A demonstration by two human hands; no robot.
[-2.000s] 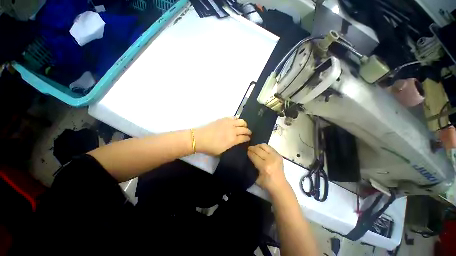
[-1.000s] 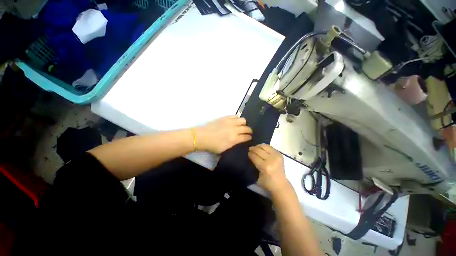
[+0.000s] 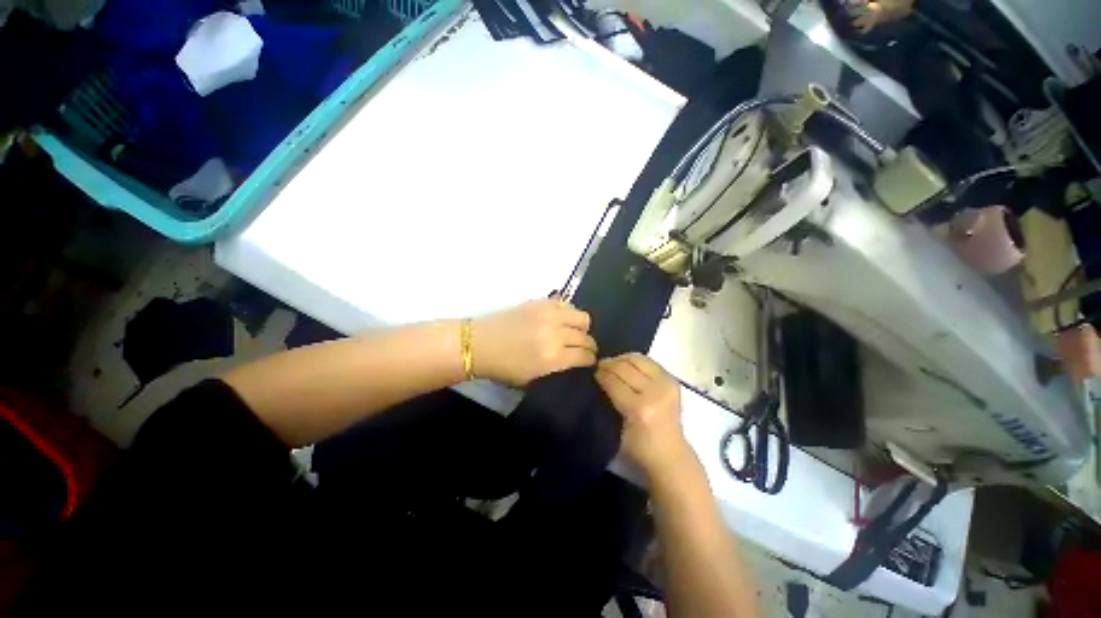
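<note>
A black garment piece [image 3: 619,284] runs from behind the sewing machine head, past the needle area, to the table's front edge and down toward my lap. My left hand [image 3: 534,343] grips its left edge, with the thumb hidden. My right hand [image 3: 642,404] pinches it just to the right, the fingertips of both hands nearly touching. The off-white industrial sewing machine [image 3: 893,290] stands to the right, its needle end over the cloth; the presser foot is hard to make out. Black-handled scissors [image 3: 757,449] lie beside the machine head.
A turquoise basket [image 3: 181,222] with bright blue cloth [image 3: 284,54] and white pieces stands left of the white table [image 3: 453,157]. Striped pieces [image 3: 531,18] lie at the table's back edge. Another person's hand [image 3: 879,12] shows at the top right. A red basket [image 3: 48,453] is at lower left.
My left hand has shifted slightly down and toward my right hand, and the cloth between them is bunched more. Another person's hand has appeared at the top right.
</note>
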